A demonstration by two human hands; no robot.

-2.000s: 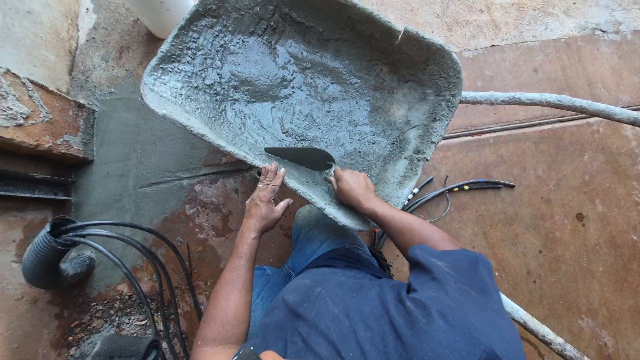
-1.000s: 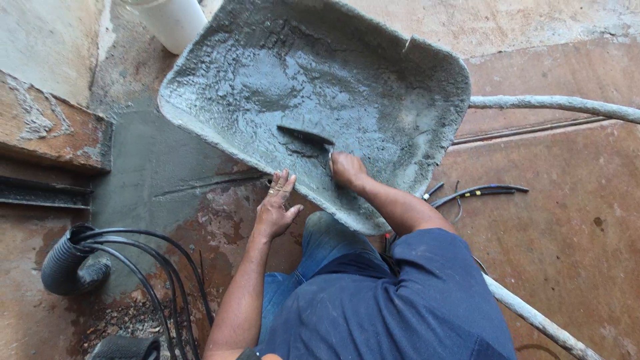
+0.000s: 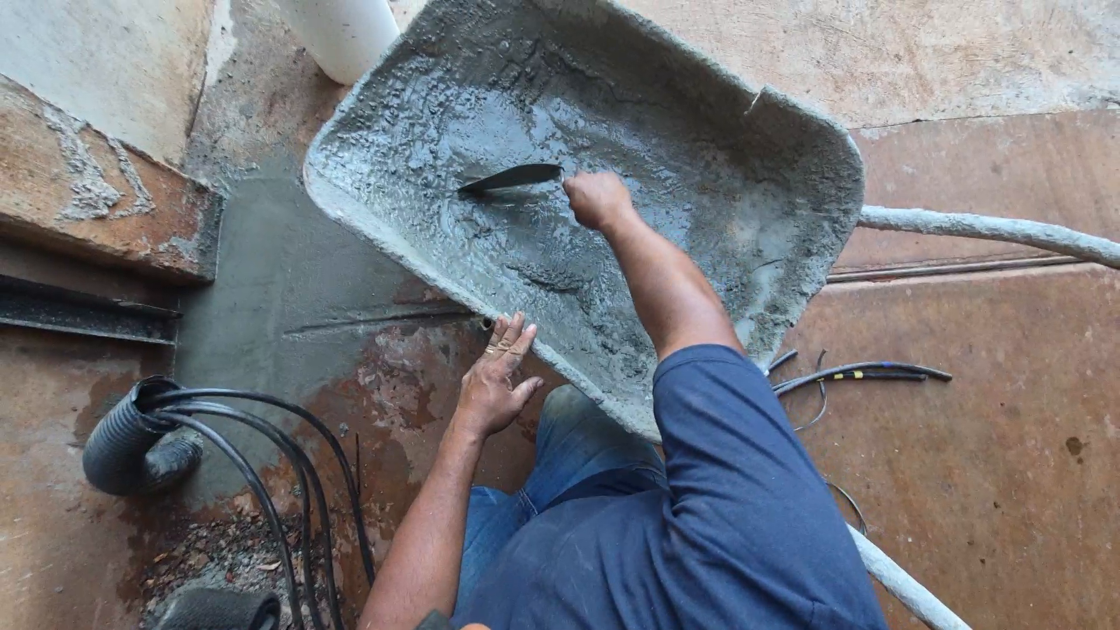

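My right hand [image 3: 600, 199] grips the handle of a pointed masonry trowel [image 3: 514, 178], its dark blade tilted and low over wet grey mortar [image 3: 604, 289]. The mortar lies in a cement-crusted wheelbarrow tray [image 3: 394, 254]. My left hand [image 3: 499, 378] rests with its fingertips on the tray's near rim and holds no tool; a ring shows on one finger. Most of the trowel's handle is hidden inside my right fist.
Black cables [image 3: 262, 455] come out of a corrugated conduit [image 3: 127, 446] at the left. A white bucket [image 3: 341, 35] stands behind the tray. Wheelbarrow handles [image 3: 980, 227] reach rightward, near cut cables [image 3: 862, 372] on the floor. Smooth grey cement [image 3: 262, 262] covers floor beside a ledge [image 3: 96, 192].
My right hand has moved the trowel farther in over the mortar, away from the near rim, and the blade has tilted. My left hand stays at the rim.
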